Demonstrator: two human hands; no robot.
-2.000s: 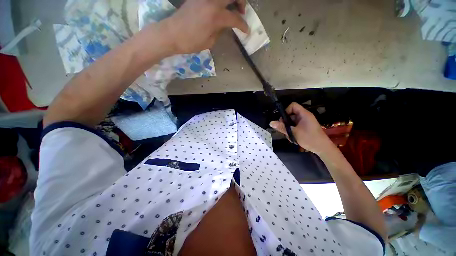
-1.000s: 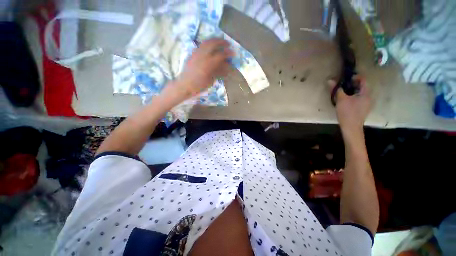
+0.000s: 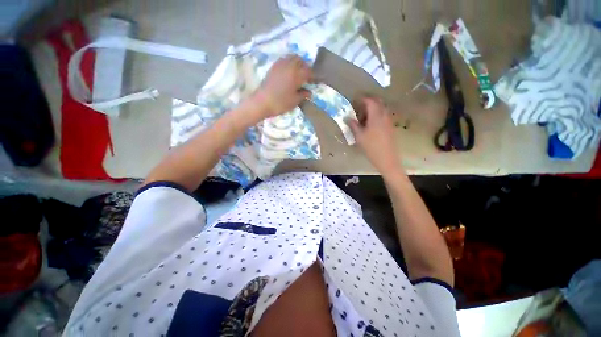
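A short curved white strip with blue flower print (image 3: 334, 107) lies on the table near its front edge. My left hand (image 3: 286, 84) holds its upper left end with bent fingers. My right hand (image 3: 373, 126) pinches its lower right end. Larger blue-floral white fabric (image 3: 292, 137) lies under and around my left hand and partly hides under my left forearm. The tailor's shears (image 3: 453, 118) lie on the table to the right of my right hand, handles toward me, untouched.
Narrow multicoloured printed scraps (image 3: 477, 62) lie by the shears' blades. Striped print fabric (image 3: 553, 82) lies at the right over some blue fabric (image 3: 560, 143). White tape (image 3: 148, 47) and red fabric (image 3: 84, 141) lie at the left. The table's front edge (image 3: 422, 170) runs before my body.
My right hand has let go of the shears, now lying on the table, and has moved left to the curved strip. My left hand stays at the strip's other end.
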